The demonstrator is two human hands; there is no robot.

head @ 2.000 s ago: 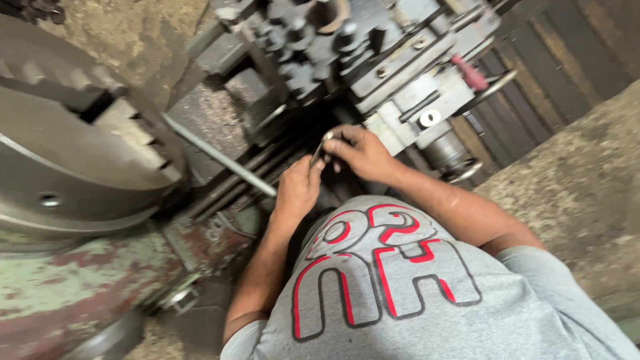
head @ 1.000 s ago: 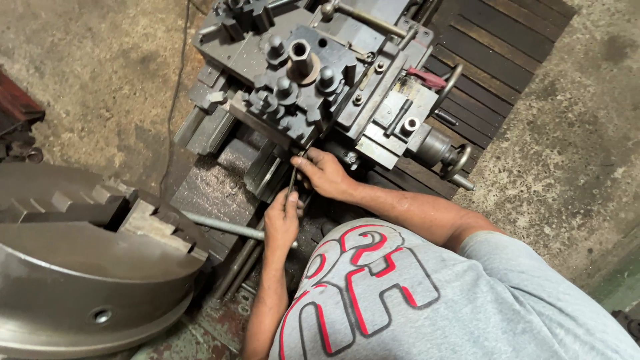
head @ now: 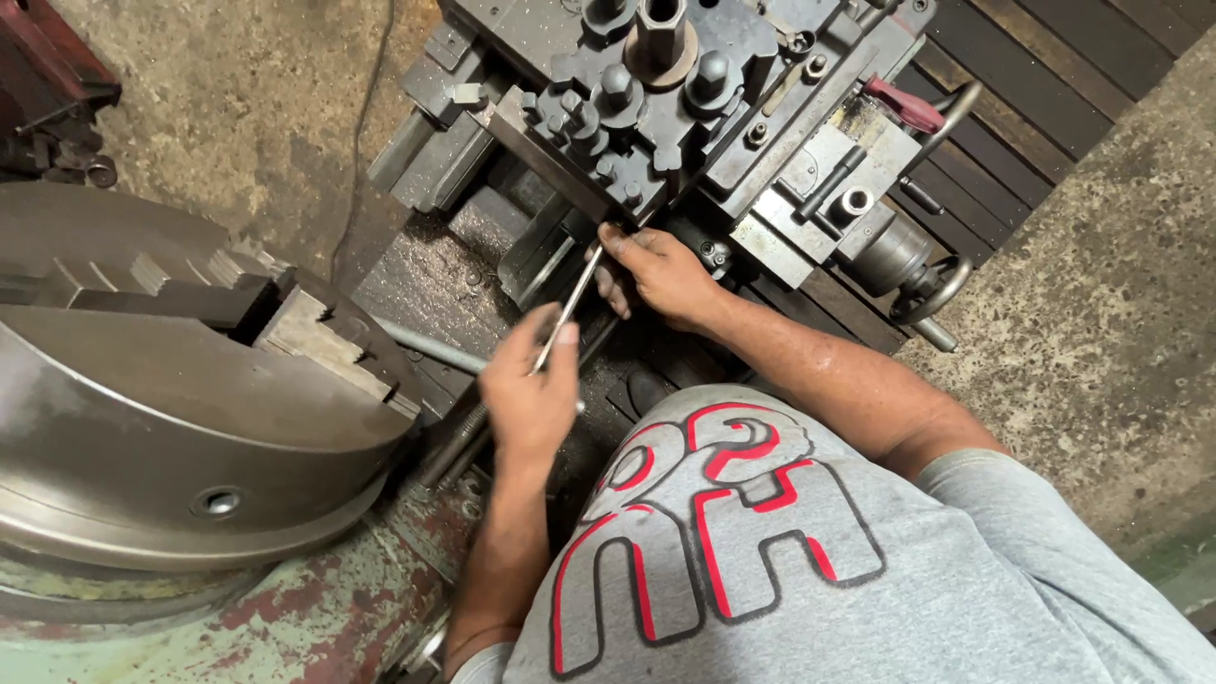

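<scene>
A thin metal rod [head: 572,309] slants from the corner of the lathe's tool post [head: 632,142] down toward my body. My left hand [head: 534,375], slightly blurred, has its thumb and fingers closed around the rod's lower end. At the upper end, just under the tool post's front corner, my right hand [head: 655,271] pinches near the tip with thumb and forefinger, its other fingers curled below. What the tip touches is hidden by my fingers. Above my hands stands a hex nut [head: 661,33] on the tool post, with several clamping bolts around it.
A large lathe chuck [head: 190,408] with stepped jaws fills the left side. A steel bar [head: 432,344] juts from beside it toward my left hand. At the right are the carriage's handwheel [head: 933,288] and a red-handled lever [head: 904,104]. Metal chips [head: 437,275] lie on the lathe bed.
Both hands have gone from close together in front of my body to the tool post's corner. My left hand has since drawn back along the rod, away from my right. The view has shifted.
</scene>
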